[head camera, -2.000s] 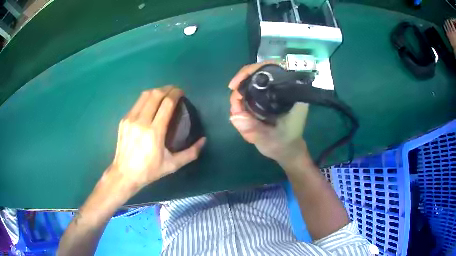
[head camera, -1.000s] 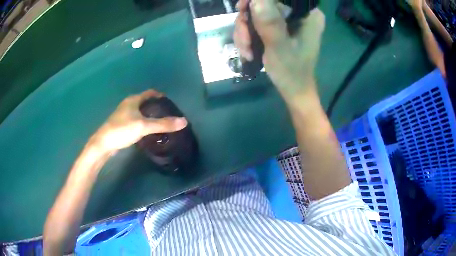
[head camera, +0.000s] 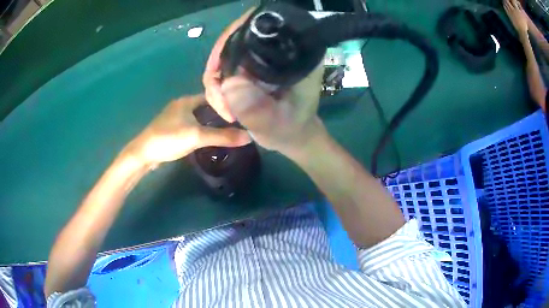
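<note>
A black glossy unit housing (head camera: 227, 168) lies on the green bench (head camera: 84, 132) in front of me. My left hand (head camera: 180, 133) grips its upper part, the thumb across it. My right hand (head camera: 265, 108) is shut on the black electric screwdriver (head camera: 274, 45), held upright over the far end of the housing. The hand and tool hide the screwdriver's tip, so contact cannot be seen. The thick black cord (head camera: 421, 78) loops from the tool's top to the right and down.
The silvery screw feeder (head camera: 355, 69) stands behind my right hand, partly hidden. A small white piece (head camera: 194, 32) lies at the back. A dark strap-like loop (head camera: 469, 45) and another person's arm (head camera: 528, 51) are at far right. Blue perforated crates (head camera: 442, 207) stand at lower right.
My right hand has brought the screwdriver from the feeder leftward to above the housing. Earlier, my left hand turned the housing from its first pose; it still grips it. The view has also shifted.
</note>
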